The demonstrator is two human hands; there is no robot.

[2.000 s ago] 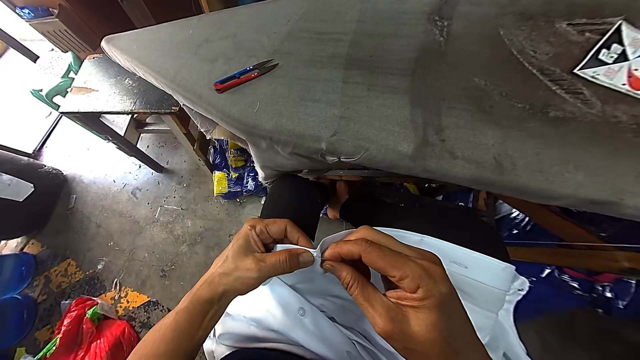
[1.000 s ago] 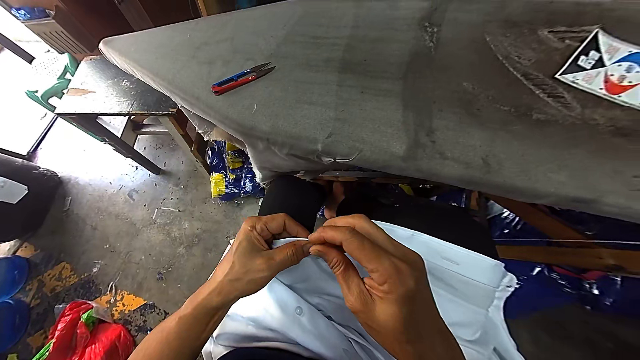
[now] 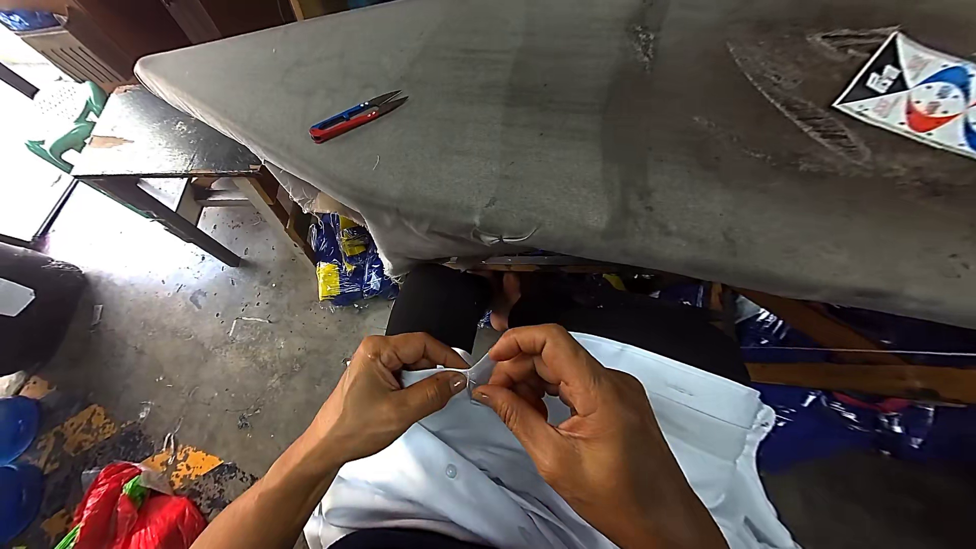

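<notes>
A white buttoned garment (image 3: 457, 473) lies across my lap, with a small button showing below my fingers. My left hand (image 3: 396, 396) pinches its edge between thumb and bent forefinger. Close beside it, my right hand (image 3: 564, 412) has its forefinger on the raised fabric edge and its thumb just below, near a thin thread or needle too small to tell apart. Thread snips (image 3: 357, 116) with red and blue handles rest on the grey cloth-covered table (image 3: 496, 137), beyond my hands.
A printed sheet (image 3: 923, 95) lies on the table's right. A dark wooden bench (image 3: 168, 145) and a green chair (image 3: 69, 130) stand at left. Wrapped packages (image 3: 351, 263) sit beneath the table edge. A red plastic bag (image 3: 137, 511) and blue round objects (image 3: 15, 457) are on the floor.
A second ago the fingertips of both hands met over the fabric edge; now the right thumb and forefinger are apart, and the edge is raised between the hands.
</notes>
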